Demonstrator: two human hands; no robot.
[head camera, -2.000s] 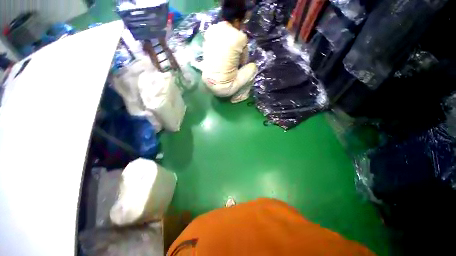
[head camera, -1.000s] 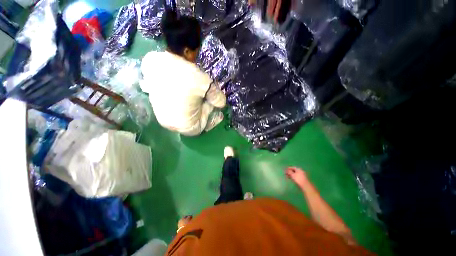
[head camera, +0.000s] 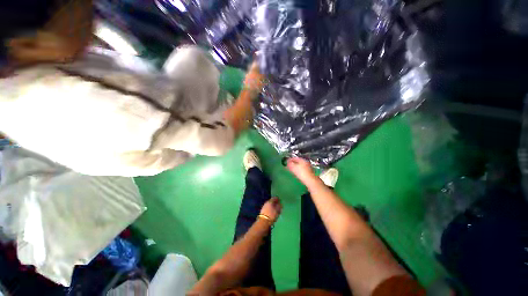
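Observation:
A pile of dark garments in shiny clear film (head camera: 347, 75) lies on the green floor at the top centre. My right hand (head camera: 300, 169) is at the pile's near edge, its fingers at a small dark hanger hook (head camera: 285, 159); whether they grip it is too blurred to tell. My left hand (head camera: 271, 208) is lower and to the left, over my leg, touching no garment, with fingers curled; it has a yellow band at the wrist.
A person in pale clothes (head camera: 87, 121) crouches at the left, one hand (head camera: 252, 80) at the pile's left edge. White sacks (head camera: 87, 208) stand at the lower left near blue plastic (head camera: 121, 252). Dark bagged items (head camera: 486, 243) line the right side.
I have moved closer to the pile and the crouching person. My right hand has reached the pile's near edge. My left hand has come forward from beside my body.

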